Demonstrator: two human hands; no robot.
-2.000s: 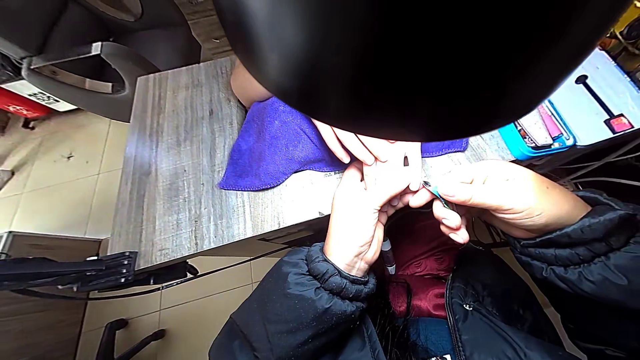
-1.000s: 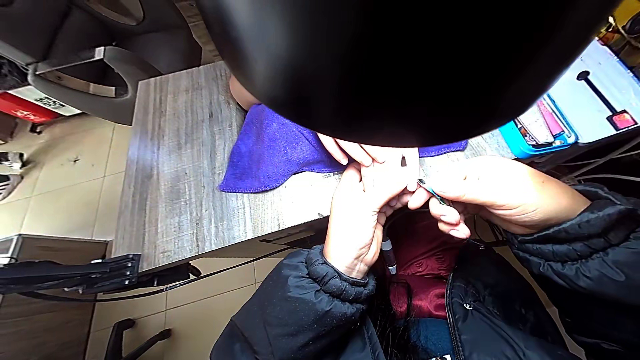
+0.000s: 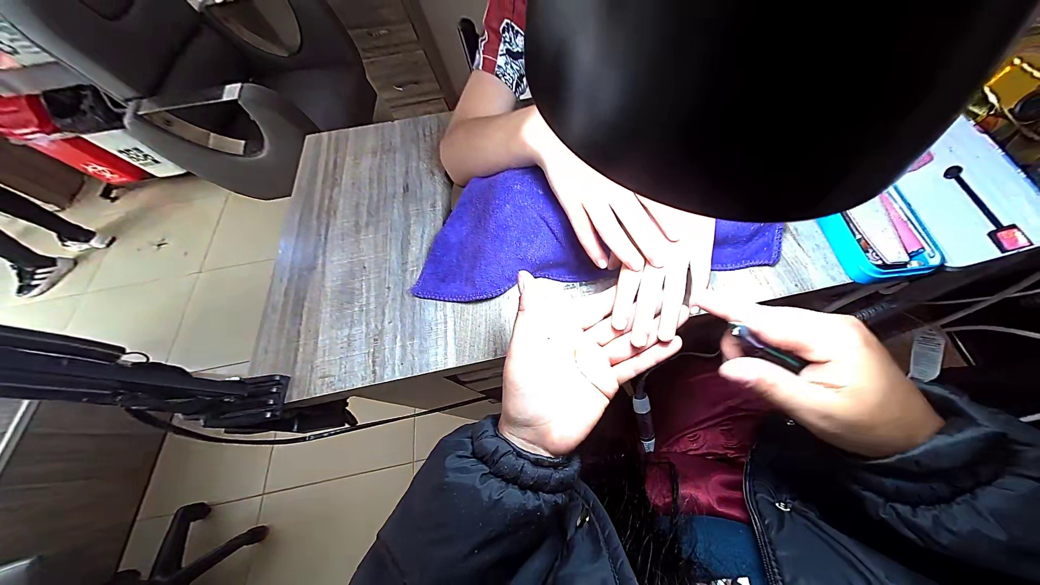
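My left hand (image 3: 561, 366) lies palm up at the table's near edge, thumb apart, its fingers under the fingertips of another person's hand (image 3: 662, 284). To the right, my right hand (image 3: 821, 366) is closed around a small dark metallic tool (image 3: 768, 349), whose exact kind I cannot tell; its index fingertip is by the other person's fingers. The person's second hand (image 3: 605, 211) rests across the first, over a purple towel (image 3: 496, 236). A black rounded object hides part of their arms.
The towel lies on a wood-grain table (image 3: 349, 244). At right are a blue tray (image 3: 853, 252) of files and a black-handled item (image 3: 975, 199). A black jointed arm (image 3: 162, 386) reaches in from the left. Beyond stand a grey chair (image 3: 276, 146) and a red-and-white box (image 3: 97, 158).
My left hand has opened from its hold on the other person's fingers and turned palm up. My right hand has drawn slightly back with the tool. More of the person's arms shows.
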